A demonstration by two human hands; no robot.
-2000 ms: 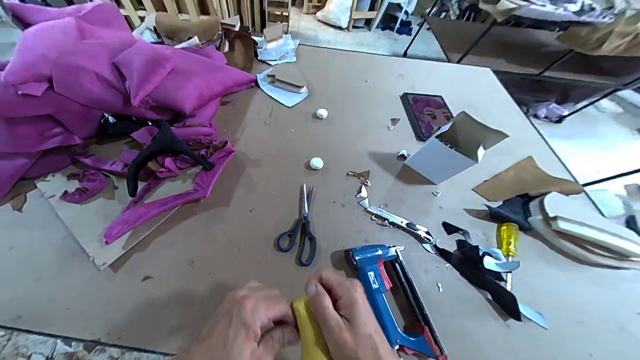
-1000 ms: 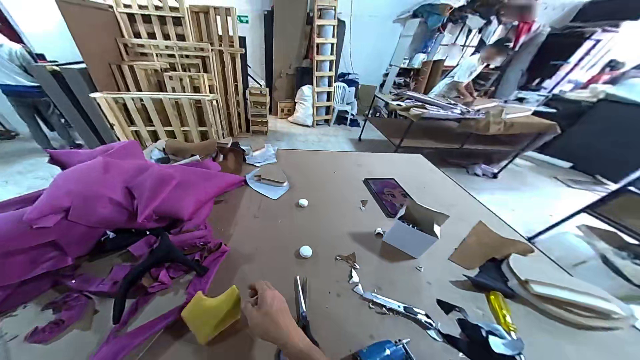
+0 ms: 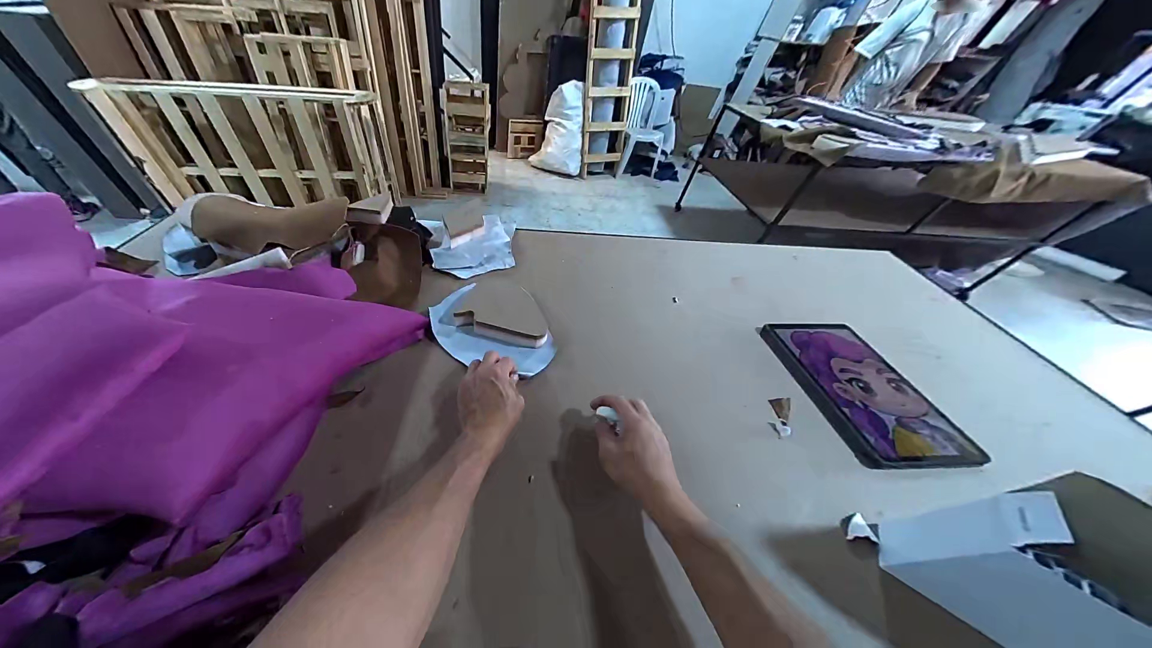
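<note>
My left hand has its fingers bunched at the near edge of a light-blue curved sheet; whether it grips the sheet or something small is hidden. On this sheet lie a brown flat piece and a narrow block with a pale side. To the right, my right hand is just above the table, with a small white round object between thumb and fingers. A large heap of magenta fabric lies left of both hands.
On the brown-topped table at right are a framed picture or tablet, small scraps and an open cardboard box. Brown and pale offcuts sit at the far left. Beyond stand wooden frames and a cluttered table with a person.
Both hands are now forward over the table. The white ball now in my right hand's fingers resembles the two that lay on the table before. The view has moved forward; scissors and yellow piece are out of view.
</note>
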